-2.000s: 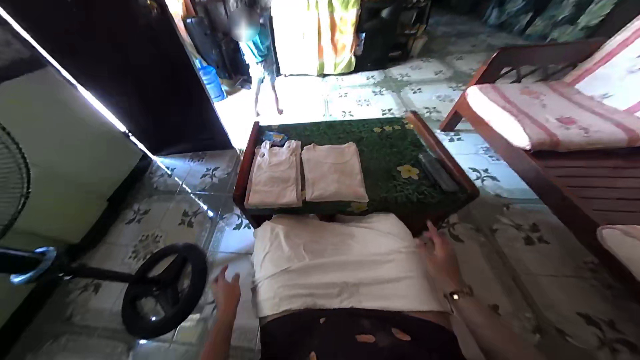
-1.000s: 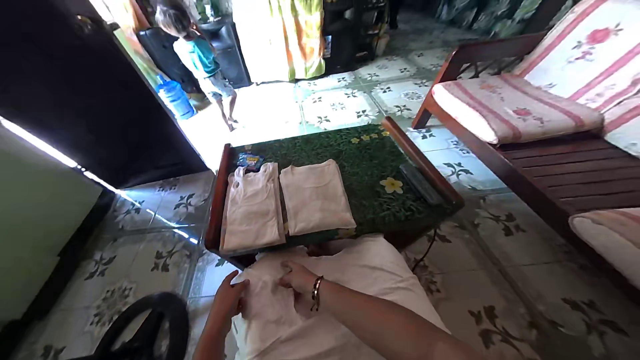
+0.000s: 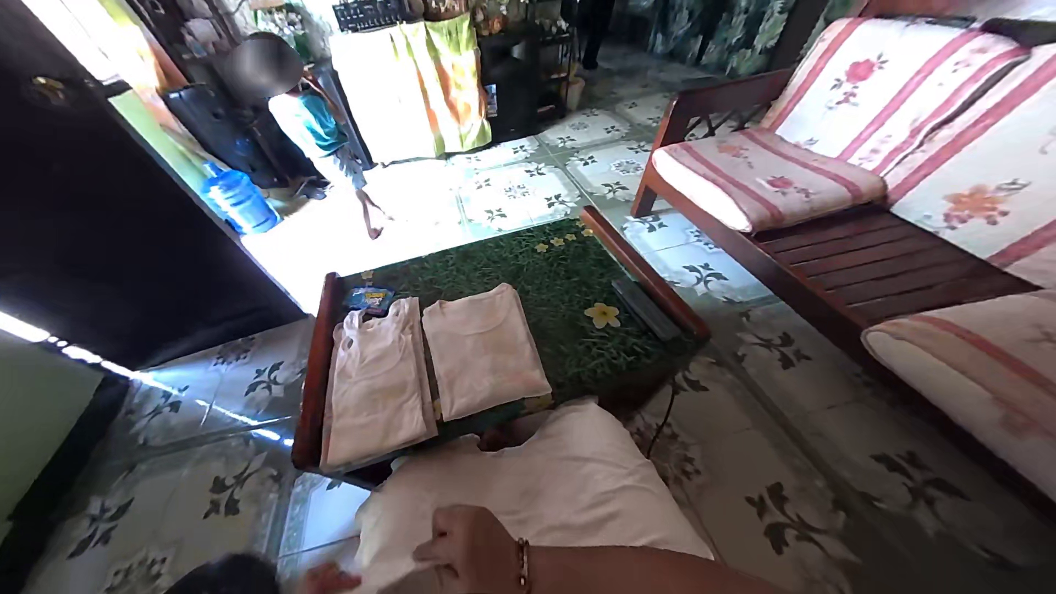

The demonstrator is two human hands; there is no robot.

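Observation:
A white cloth garment [image 3: 528, 487] lies spread over my lap, against the near edge of a low wooden table [image 3: 569, 305] with a green grass-patterned top. My right hand [image 3: 472, 549], with a bracelet at the wrist, has its fingers curled on the cloth, pinching some of it. At the bottom edge, my left hand [image 3: 330, 577] is mostly out of view beside the cloth's left side; its grip cannot be made out. Two folded stacks lie side by side on the table: white sleeveless shirts [image 3: 379, 384] at left and a folded white shirt [image 3: 487, 351] at right.
A small blue packet [image 3: 370, 299] and a dark flat object [image 3: 648, 309] lie on the table. A wooden sofa [image 3: 891, 256] with striped floral cushions stands at right. Beyond the table, a person [image 3: 318, 132] stands near a blue water jug [image 3: 239, 198]. A dark door [image 3: 124, 206] is at left.
Both hands have come from the cloth's sides onto it, then shifted toward the bottom of the view. The cloth's far edge now lies unevenly. The person beyond the table has turned or shifted slightly.

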